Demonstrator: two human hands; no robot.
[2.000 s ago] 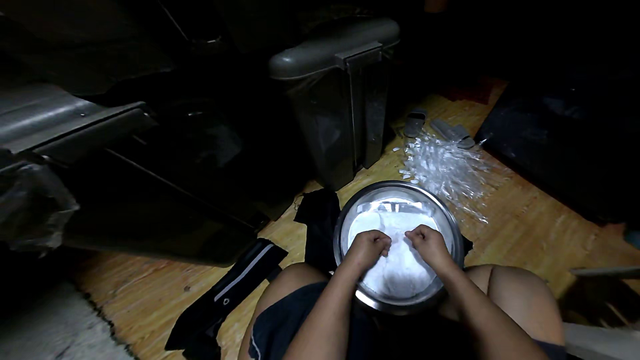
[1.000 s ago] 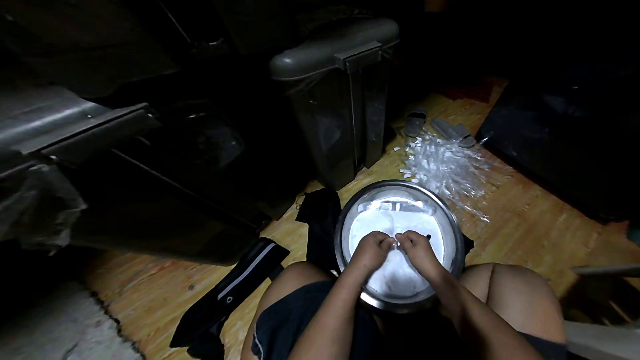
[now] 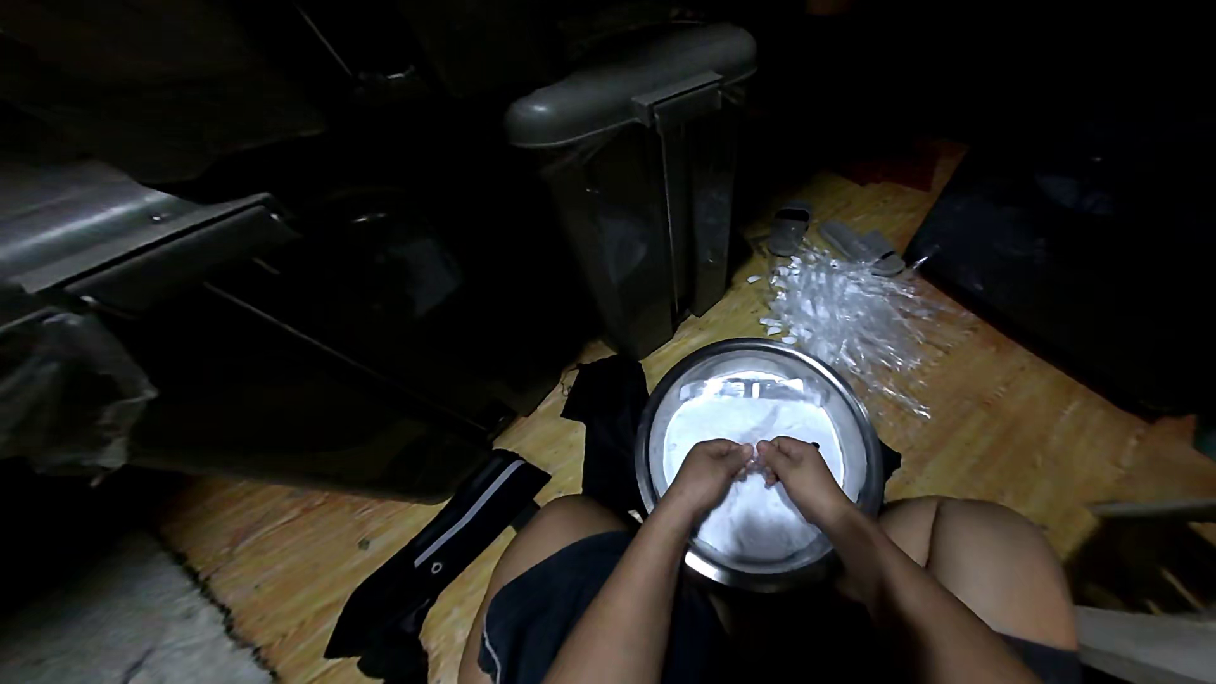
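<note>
A round metal basin [image 3: 860, 456] sits between my knees, with white powder [image 3: 750, 532] spread over its inside. Over the powder, my left hand [image 3: 708, 475] and my right hand [image 3: 803, 475] meet at the fingertips. Both pinch a small piece of clear plastic [image 3: 753, 458], mostly hidden by the fingers. Beyond the basin's far right rim, a pile of thin clear plastic strips or tubes [image 3: 845, 313] lies on the wood-patterned floor.
A lidded plastic bin [image 3: 632, 85] stands beyond the basin, another [image 3: 142, 237] at the left. Slippers [image 3: 860, 245] lie behind the plastic pile. Dark cloth with a light stripe [image 3: 456, 541] lies left of my knee, more dark cloth [image 3: 613, 427] beside the basin. A large dark object [image 3: 1073, 256] is at the right.
My hands were apart over the powder two seconds ago; they have come together at the fingertips. The basin and the plastic pile have not plainly moved.
</note>
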